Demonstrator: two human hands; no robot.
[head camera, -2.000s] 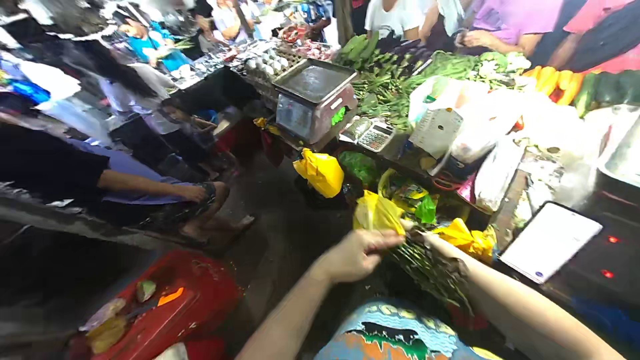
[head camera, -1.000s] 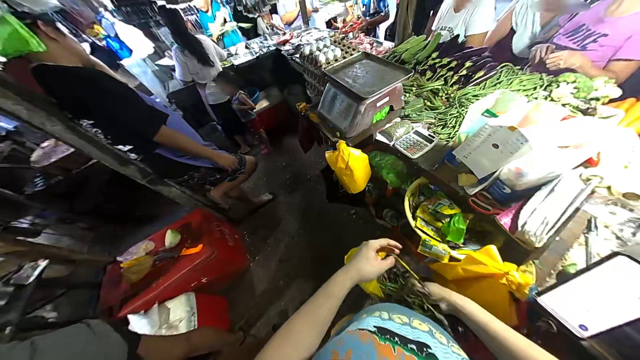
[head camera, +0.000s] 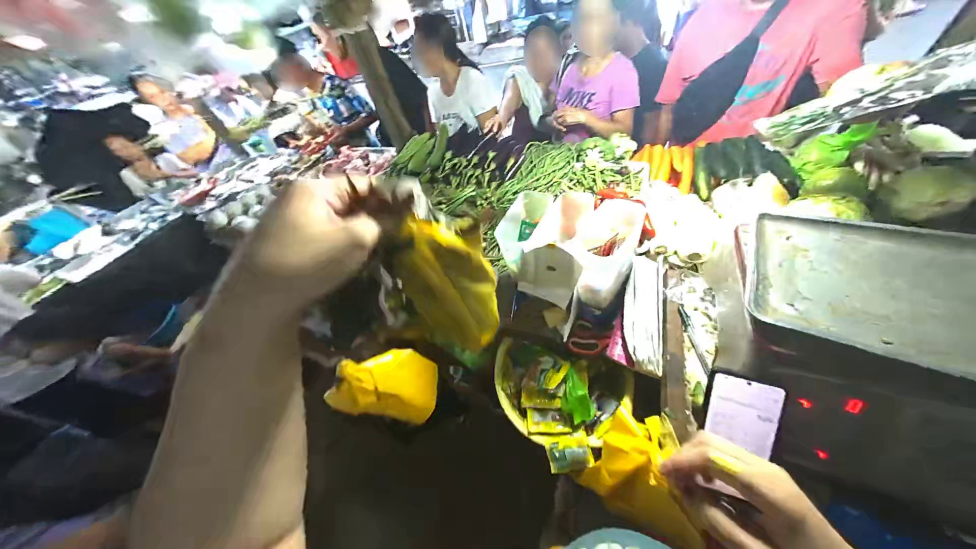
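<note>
My left hand is raised at centre left, its fingers closed on the top of a yellow plastic bag with dark stems showing above it. Low at the right, my right hand is beside another yellow plastic bag; its fingertips overlap the bag's edge, and blur hides whether they pinch it. Just behind that hand a phone lies with its screen lit. A third yellow bag, tied and full, hangs below my left hand. Small packets fill a yellow-rimmed basket between the hands.
A digital scale with a metal tray stands at the right. Green beans, carrots and cabbages cover the stall. White plastic containers stand near the middle. Several people are across the stall, among them a person in a purple shirt.
My left hand has risen from near my lap to above the stall edge, holding the yellow bag. My right hand has moved right, away from the stems. The view has swung right.
</note>
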